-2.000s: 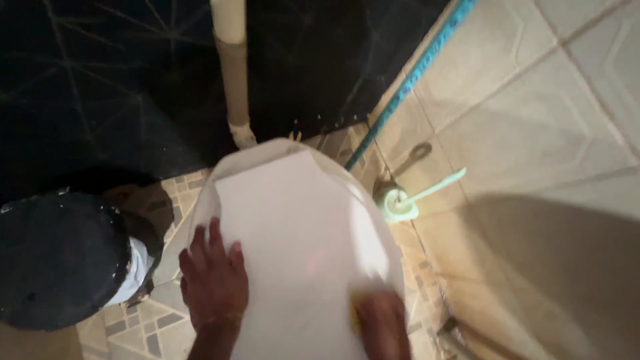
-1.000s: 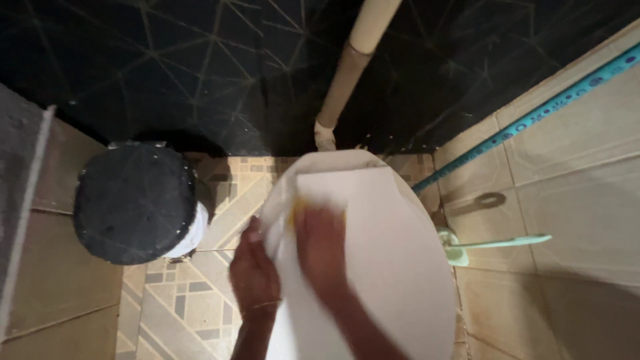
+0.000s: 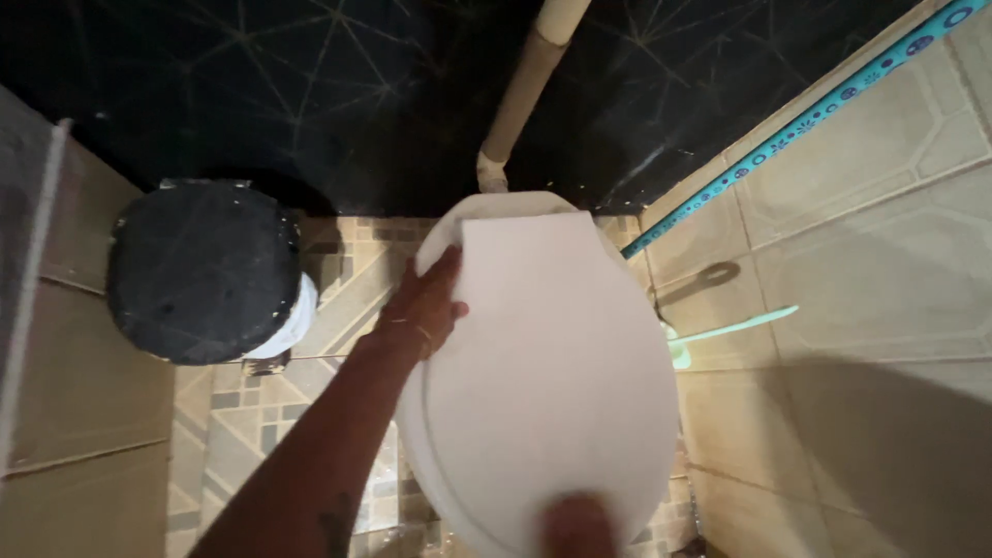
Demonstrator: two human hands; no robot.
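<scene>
The white toilet lid (image 3: 550,349) is down and fills the middle of the head view. My left hand (image 3: 426,298) rests at the lid's upper left edge, near its hinge end, holding nothing that shows. My right hand (image 3: 577,527) is a blur over the lid's lower end, cut off by the bottom of the frame. Whatever it may hold cannot be made out.
A black-lidded bin (image 3: 203,271) stands on the patterned floor tiles at left. A beige pipe (image 3: 527,101) runs down the dark wall behind the toilet. At right, a blue patterned pole (image 3: 775,147) leans by the tiled wall, and a pale green toilet brush (image 3: 732,325) stands beside the bowl.
My right hand has moved from the upper part of the lid down to its lower end. My left hand stays at the left edge, now farther up it.
</scene>
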